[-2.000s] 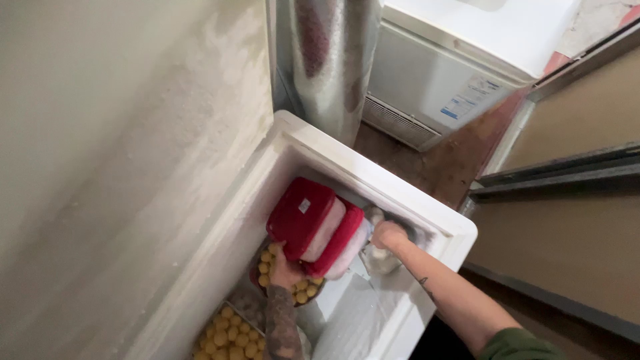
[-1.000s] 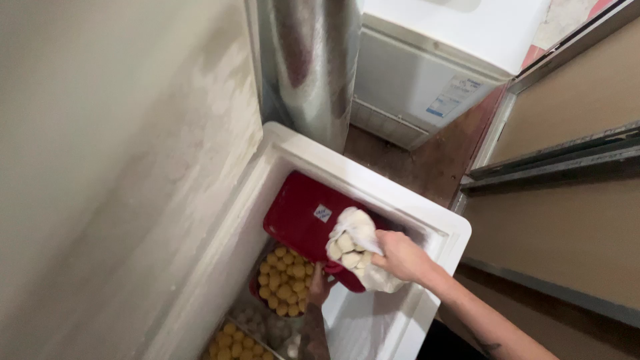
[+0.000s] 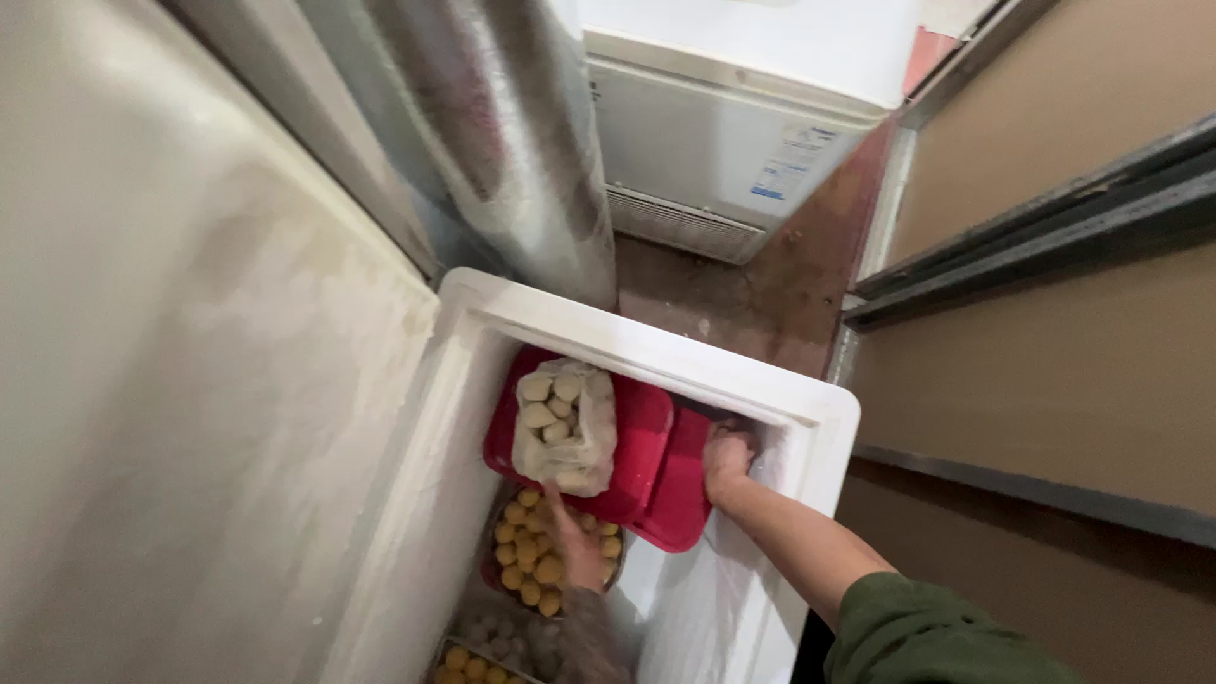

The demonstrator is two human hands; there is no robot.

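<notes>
Inside a white chest freezer, a clear plastic bag of pale round balls (image 3: 565,423) lies on a red plastic tray (image 3: 641,442). A second red tray (image 3: 682,480) sits to its right, partly under it. My left hand (image 3: 570,537) is at the lower edge of the bag, above a container of yellow balls (image 3: 532,556); its fingertips touch or nearly touch the bag, and its grip is unclear. My right hand (image 3: 730,454) reaches down at the right edge of the second tray, near the freezer's inner wall, with its fingers partly hidden.
The freezer's white rim (image 3: 646,332) surrounds the trays. More yellow balls (image 3: 470,665) and a bag of whitish balls (image 3: 503,635) lie at the lower left. A foil-like wrapped column (image 3: 532,142) and another white chest freezer (image 3: 703,142) stand beyond, with brown panels (image 3: 1045,332) at right.
The bag of pale balls, held in my right hand a second ago, now rests on the red tray. My right hand has let it go and moved down to the right tray's edge.
</notes>
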